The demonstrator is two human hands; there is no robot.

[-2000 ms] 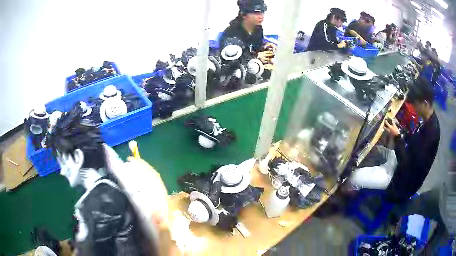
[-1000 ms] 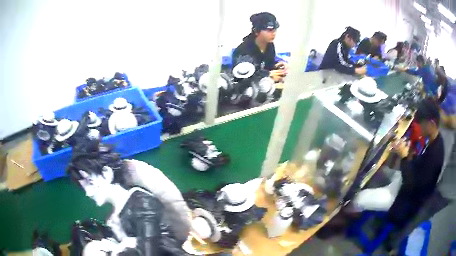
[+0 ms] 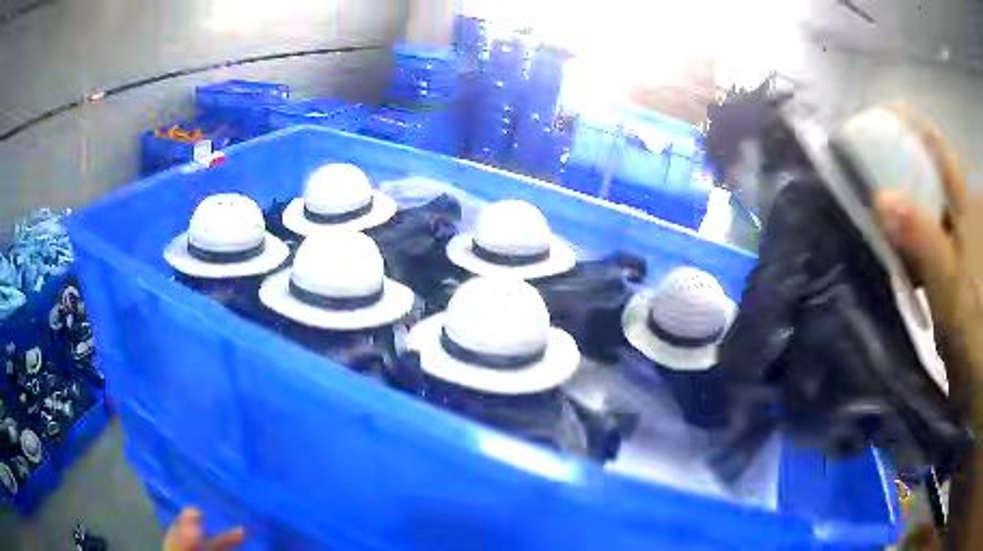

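Note:
A big blue crate (image 3: 356, 377) fills the middle of the view. Several black figures lie in it, each with a white brimmed hat (image 3: 496, 323) on top. A pale liner (image 3: 690, 447) shows in the crate's right part. My right hand (image 3: 936, 221), blurred at the right edge, is shut on a black figure (image 3: 814, 301) by its white hat, above the crate's right end. The figure's spiky hair points up. My left hand (image 3: 203, 532), cut off by the bottom edge, shows only spread fingers outside the crate's near wall, with nothing seen in them.
More blue crates (image 3: 496, 86) stand stacked behind. A small crate with orange things (image 3: 178, 151) is at the back left. Another blue crate (image 3: 49, 468), holding small black-and-white parts, and pale blue bundles (image 3: 43, 258) are at the far left. Grey floor shows at lower left.
The view has swung from the green belt and bench to a large blue crate. The held figure has moved from the left of the picture to the right, over this crate.

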